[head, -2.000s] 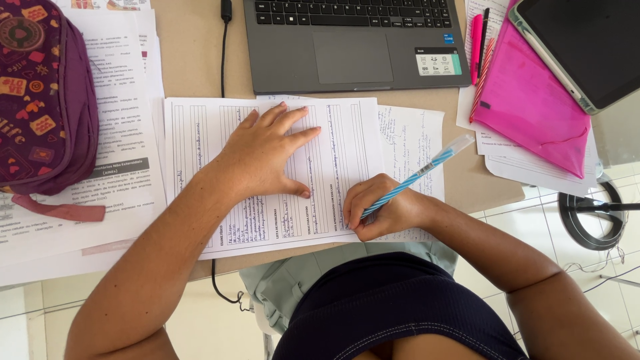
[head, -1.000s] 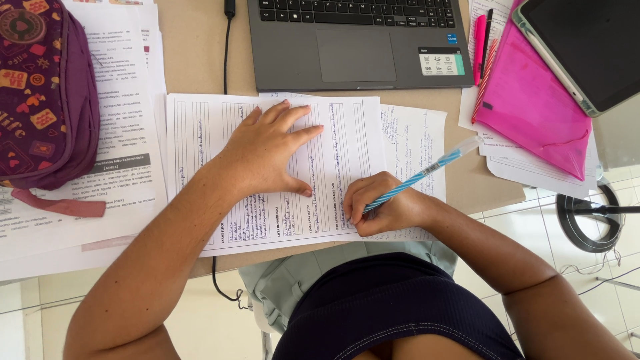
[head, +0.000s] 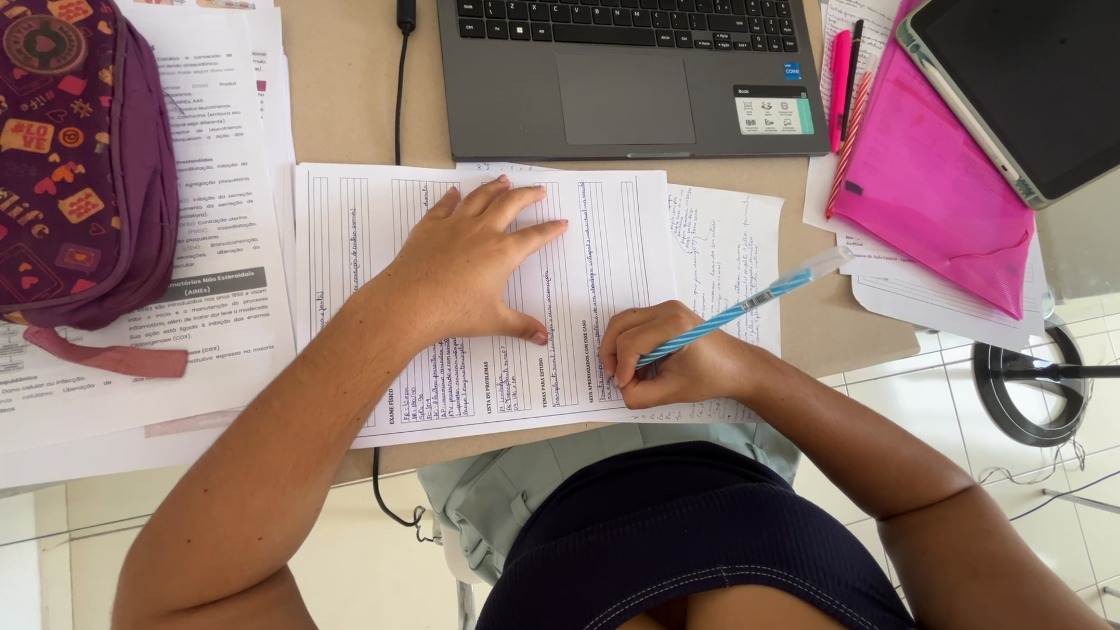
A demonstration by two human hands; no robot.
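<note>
A printed form (head: 516, 385) with ruled lines and handwriting lies sideways on the desk. My left hand (head: 477, 262) rests flat on it, fingers spread, holding nothing. Near the form's lower right part, my right hand (head: 669, 354) grips a blue-and-white striped pen (head: 726, 317) with a clear cap on its upper end. The pen slants up to the right; its tip is hidden behind my fingers. Partly under the form is a handwritten sheet (head: 744, 254), which shows to its right and below my right wrist.
A laptop (head: 626, 96) stands beyond the form, with a black cable (head: 401, 96) left of it. At left, a purple patterned pencil case (head: 131, 175) sits on printed sheets (head: 227, 227). At right lie a pink plastic folder (head: 936, 192), a tablet (head: 1019, 79), a pink marker (head: 839, 87) and a red striped pencil (head: 849, 144).
</note>
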